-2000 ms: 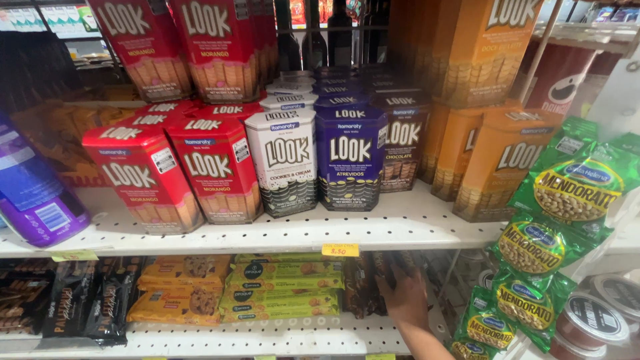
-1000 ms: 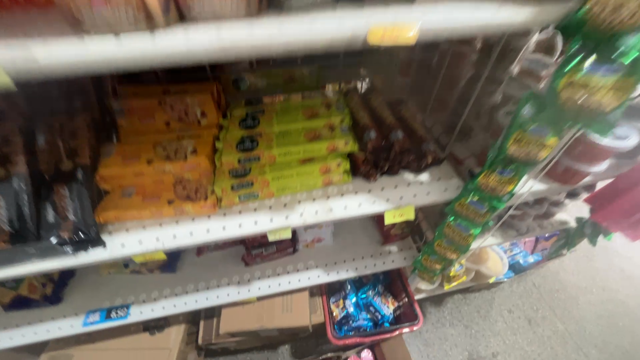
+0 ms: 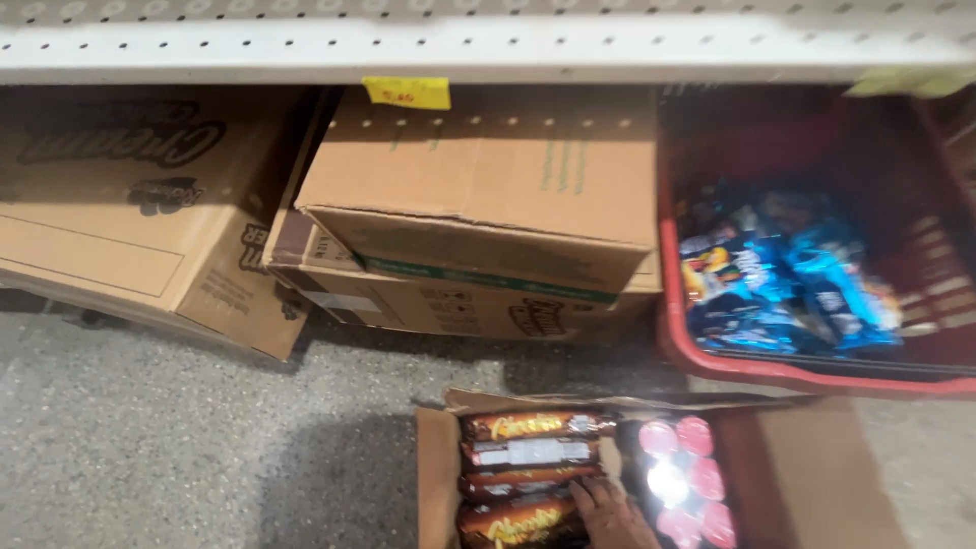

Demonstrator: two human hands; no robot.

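An open cardboard box [image 3: 438, 473] stands on the floor at the bottom centre. Brown cookie packs [image 3: 526, 522] lie stacked in its left half, and a pack with round pink pieces [image 3: 679, 480] is in its middle. My right hand [image 3: 616, 512] reaches in from the bottom edge, its fingertips on the right end of the brown packs. Whether the fingers grip a pack cannot be told. My left hand is out of the frame.
A white perforated shelf [image 3: 488, 49] with yellow price tags crosses the top. Under it stand closed cardboard boxes [image 3: 488, 175] and, at the right, a red plastic basket [image 3: 675, 320] holding blue snack packets [image 3: 793, 282]. Speckled floor [image 3: 191, 427] shows at lower left.
The view has swung down from the shelves to the floor. My right hand, earlier at dark packs on the lower shelf, is now in the floor box.
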